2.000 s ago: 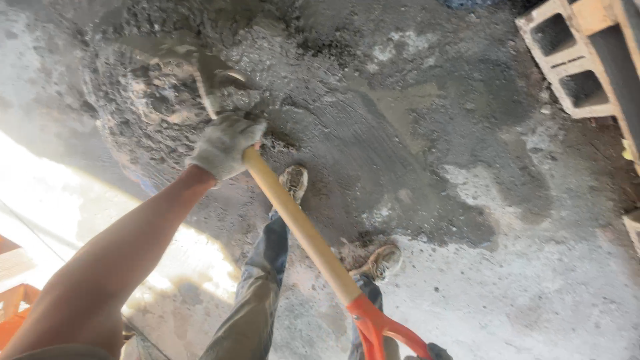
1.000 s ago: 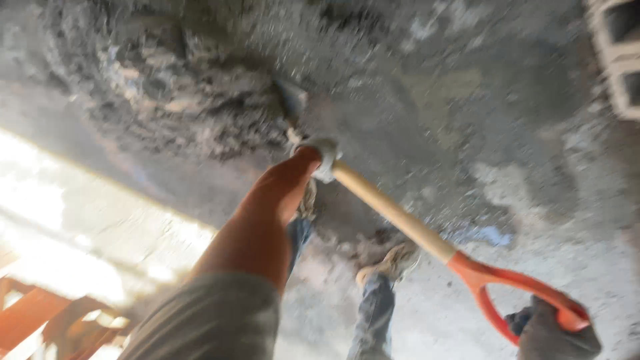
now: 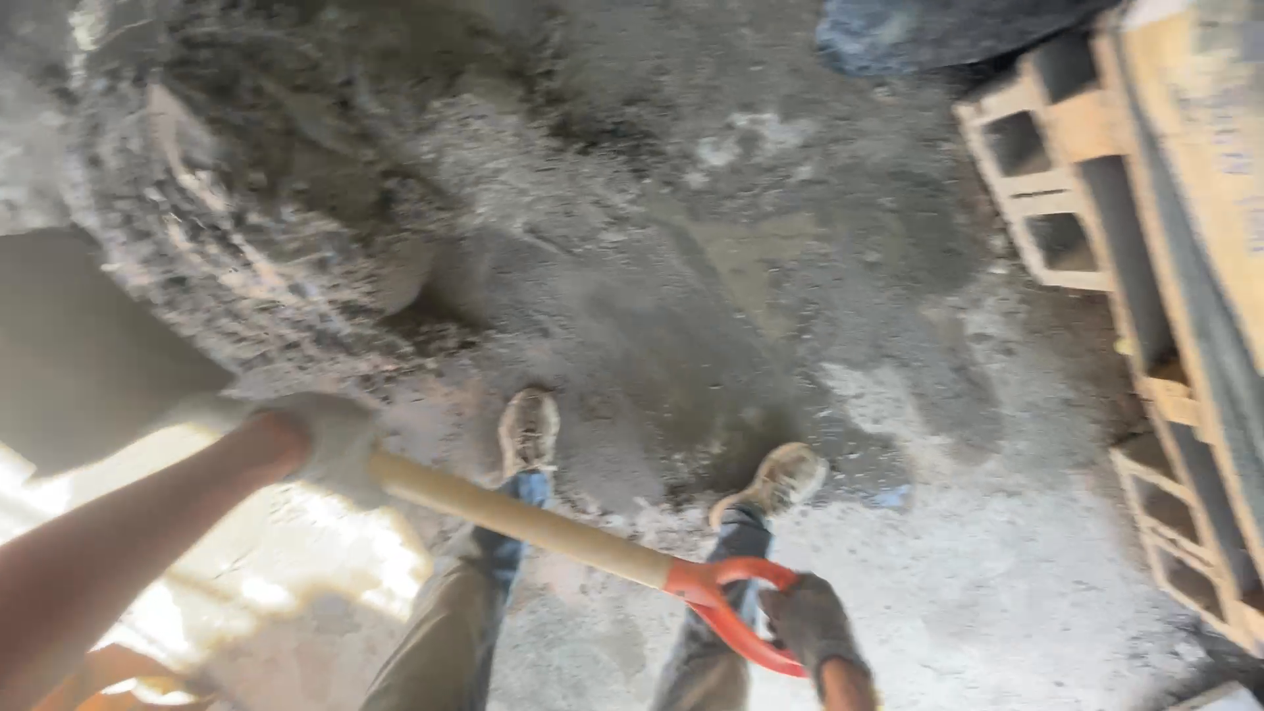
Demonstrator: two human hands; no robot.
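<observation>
My left hand (image 3: 331, 444), in a light work glove, grips the wooden shaft of a shovel (image 3: 523, 525) at the left. My right hand (image 3: 815, 622), in a dark glove, is closed on the shovel's orange D-handle (image 3: 701, 583) at the lower middle. A large grey shape at the left edge, apparently the shovel blade (image 3: 89, 346), is blurred and partly cut off by the frame. Beyond it, a heap of wet mortar or concrete (image 3: 267, 227) spreads over the floor at the upper left.
My shoes (image 3: 529, 430) stand on the wet-smeared concrete floor (image 3: 987, 583). At the right, hollow concrete blocks (image 3: 1052, 207) lie beside a wooden pallet (image 3: 1175, 405). A dark bluish bundle (image 3: 918, 35) is at the top right. Something orange (image 3: 128, 676) shows at the lower left.
The shovel has swung to the left, away from the mortar heap, with my left hand on its shaft. My right hand has moved left with the D-handle since one second ago.
</observation>
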